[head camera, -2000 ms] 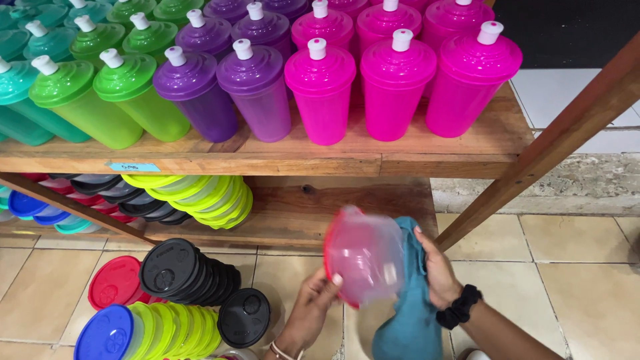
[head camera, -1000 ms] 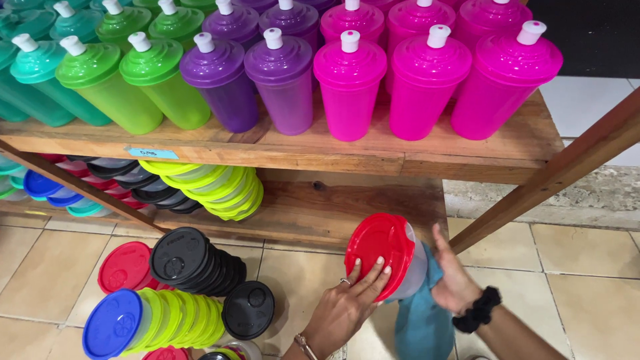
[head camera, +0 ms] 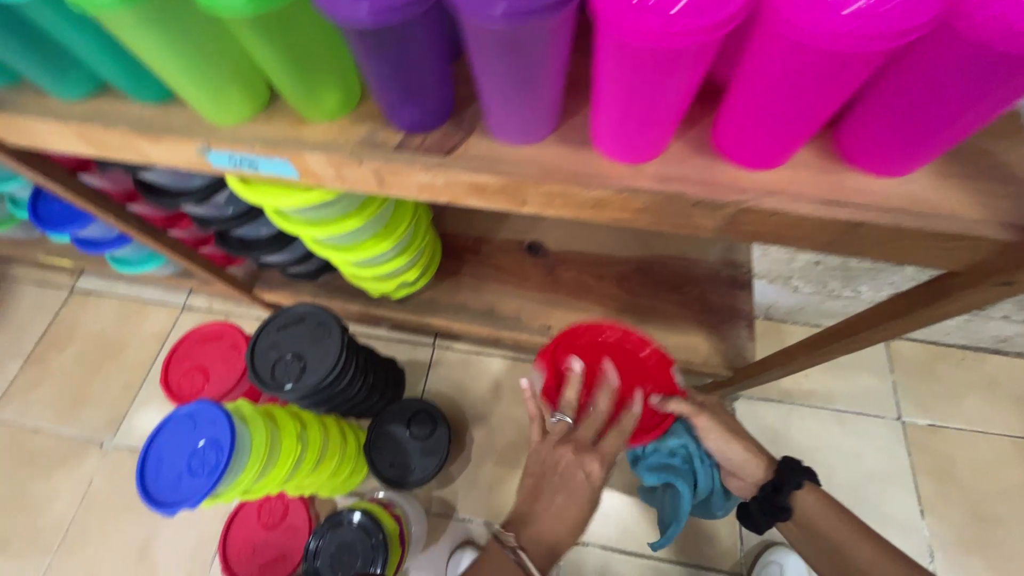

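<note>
A red round plastic lid (head camera: 612,344), apparently on a container whose body is hidden, is between my two hands near the lower shelf's right end. My left hand (head camera: 572,452), with a ring, lies spread over the lid's face, fingers apart and blurred. My right hand (head camera: 720,436), with a black scrunchie at the wrist, grips the lid's right edge with thumb on top. A teal cloth (head camera: 684,480) hangs beneath the lid, against my right palm. To the left on the floor stand stacked containers with a blue lid (head camera: 186,458), yellow-green rims (head camera: 296,452) and black lids (head camera: 298,358).
Tumblers, such as a magenta one (head camera: 652,88) and a purple one (head camera: 520,80), line the upper wooden shelf (head camera: 512,180). Yellow-green lidded containers (head camera: 360,232) lean on the lower shelf (head camera: 592,280). A slanted wooden brace (head camera: 864,320) is at the right. More lids, red (head camera: 268,536) and black (head camera: 408,442), are on the floor.
The container's transparent body faced me two seconds before; now its red lid does. My left hand has moved from the lid's edge to spread across its face. The view has moved closer and lower.
</note>
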